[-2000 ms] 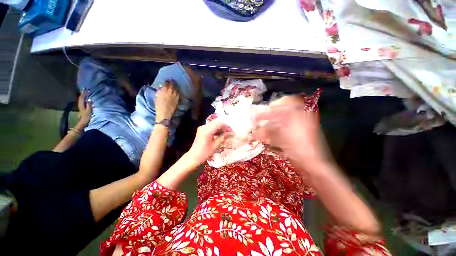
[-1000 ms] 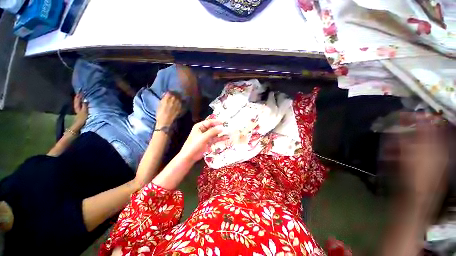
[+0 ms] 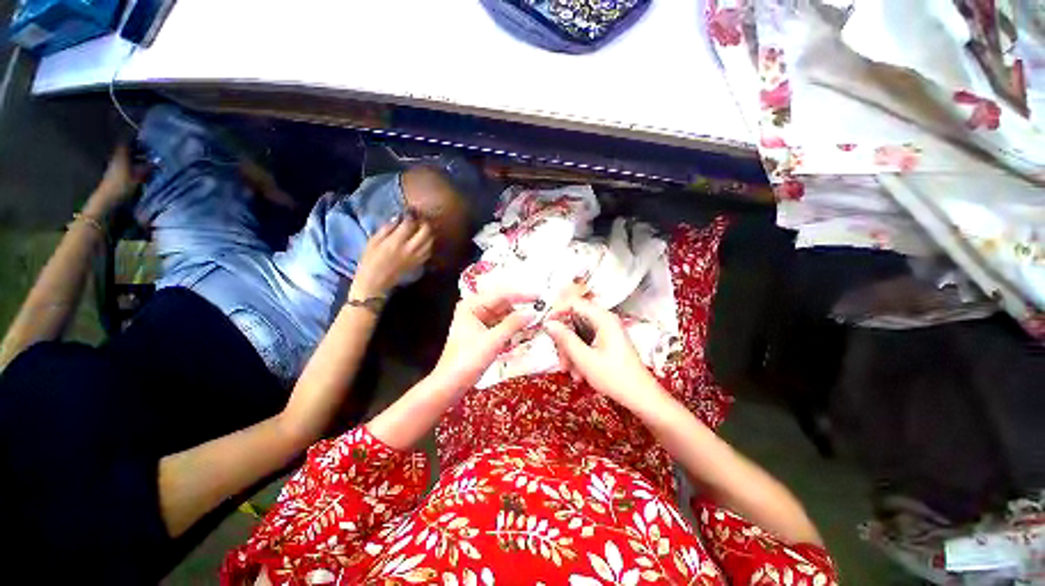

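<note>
A white garment piece with red-pink flowers lies bunched on my lap over the red leaf-print dress. My left hand pinches the cloth near its middle, and a tiny dark button or snap shows at its fingertips. My right hand is close beside it, its fingertips together at the same spot on the cloth. A needle or thread cannot be made out between the fingers.
A white table runs across the top, with a dark blue tray of small pieces and a blue box. A floral garment pile hangs over its right edge. A person in jeans sits at left. Dark bags are at lower right.
My right hand swung far out to the right and has come back to the cloth beside my left hand. The pale thread seen at right is no longer visible.
</note>
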